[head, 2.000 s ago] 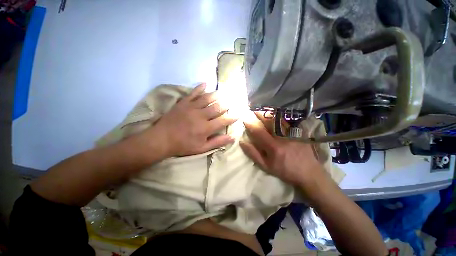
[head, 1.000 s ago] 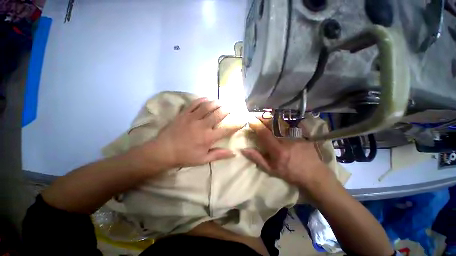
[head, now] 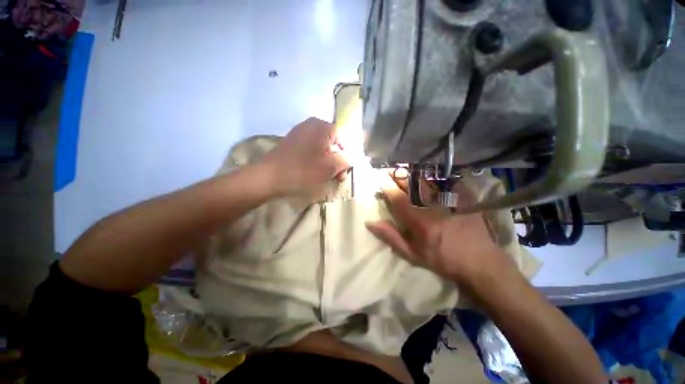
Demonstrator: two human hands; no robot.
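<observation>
A beige garment (head: pixel 289 274) lies on the white table and hangs over its front edge towards my lap. A straight seam runs down its middle. The grey sewing machine head (head: pixel 420 90) stands at the upper right, its needle area lost in lamp glare. My left hand (head: pixel 304 157), fingers curled, pinches the garment just left of the glare. My right hand (head: pixel 424 225) lies spread on the garment right of the seam, its fingertips near the glare and partly behind the machine's wire parts; it grips nothing.
Blue tape (head: pixel 73 112) marks the table's left side. A thick pale curved bar (head: pixel 582 112) stands in front of the head. Black scissor handles (head: pixel 552 225) lie at the right. A yellow-rimmed basket (head: pixel 154 330) is below the table, with blue plastic (head: pixel 631 322) at lower right.
My left hand has gone from lying flat and spread to curled fingers, and has moved slightly up. The view has shifted a little. My right hand stays flat on the cloth.
</observation>
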